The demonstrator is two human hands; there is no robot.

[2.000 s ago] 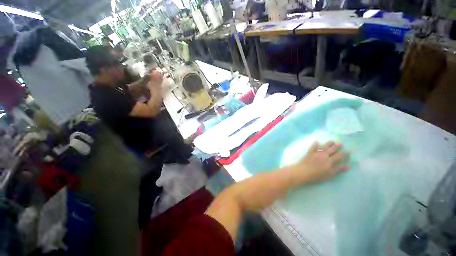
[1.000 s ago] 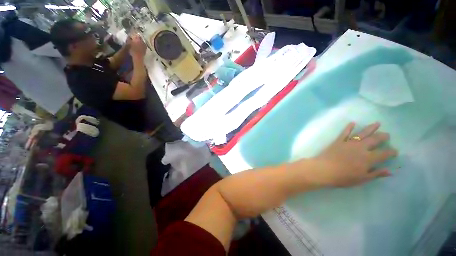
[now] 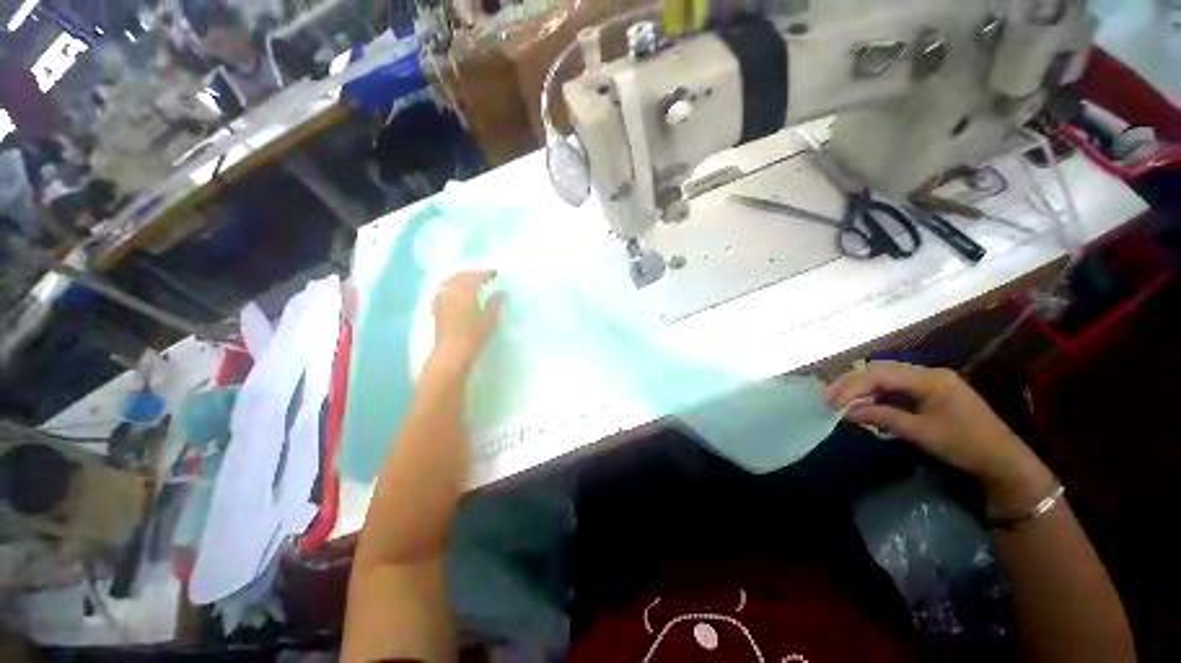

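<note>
Thin pale green fabric lies over the white table left of and in front of the sewing machine, and its right end hangs over the front edge. My left hand rests on the fabric at the left, fingers partly spread. My right hand pinches the fabric's right edge at the table's front edge. The cream sewing machine has a dark band; its presser foot is right beside the fabric.
Black-handled shears and a small black tool lie right of the presser foot. White cut pieces heap on a red-rimmed basket at left. Another machine stands at far left. A red bin is at right.
The view has swung right onto the machine. My right hand has come into view, holding the fabric's edge. The other worker has left the view. My left hand is still on the fabric.
</note>
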